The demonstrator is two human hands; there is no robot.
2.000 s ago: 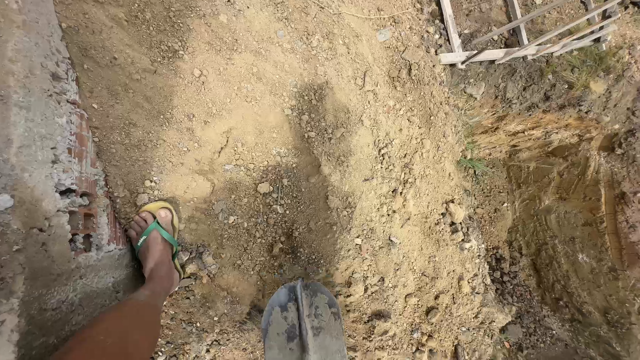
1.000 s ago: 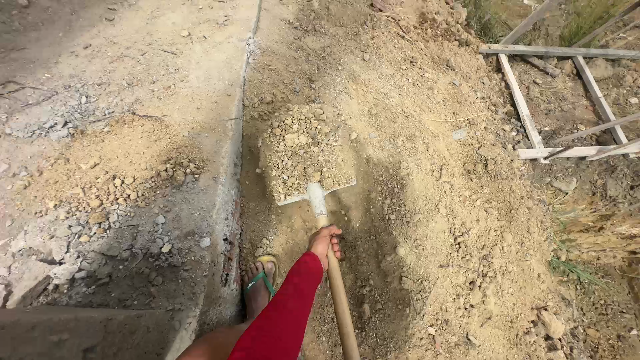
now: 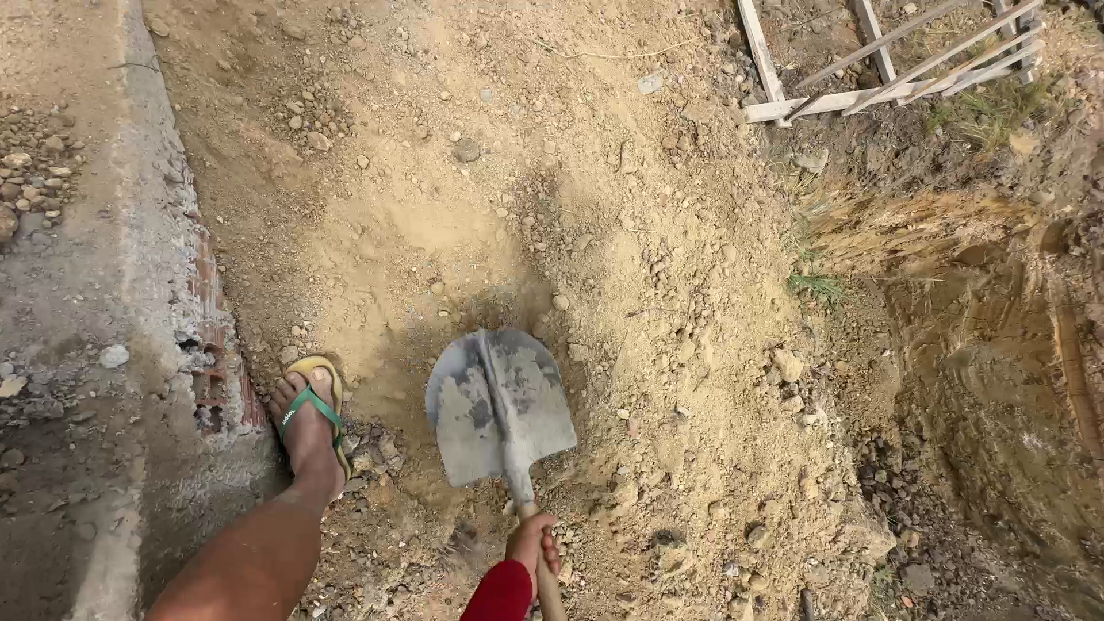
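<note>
My left hand (image 3: 536, 550), in a red sleeve at the bottom centre, is closed around the wooden handle (image 3: 549, 595) of a shovel, just behind the metal neck. The wide, round-edged metal blade (image 3: 500, 405) points away from me, low over or on the loose soil; contact is not clear. Patches of dirt cling to its face, and no heap of soil lies on it. Yellowish soil with small stones (image 3: 448, 224) spreads beyond the blade. My right hand is out of view, as is the rear end of the handle.
My left foot (image 3: 310, 414), in a yellow flip-flop with green straps, stands beside a concrete ledge (image 3: 155, 259) with broken hollow brick (image 3: 211, 388). Gravel (image 3: 34, 181) lies on the ledge. At right the ground drops into a dug pit (image 3: 992, 414); a wooden frame (image 3: 828, 102) lies upper right.
One second ago the blade was heaped with soil and stones, farther forward beside the ledge; now it is bare and closer to me. The view has shifted.
</note>
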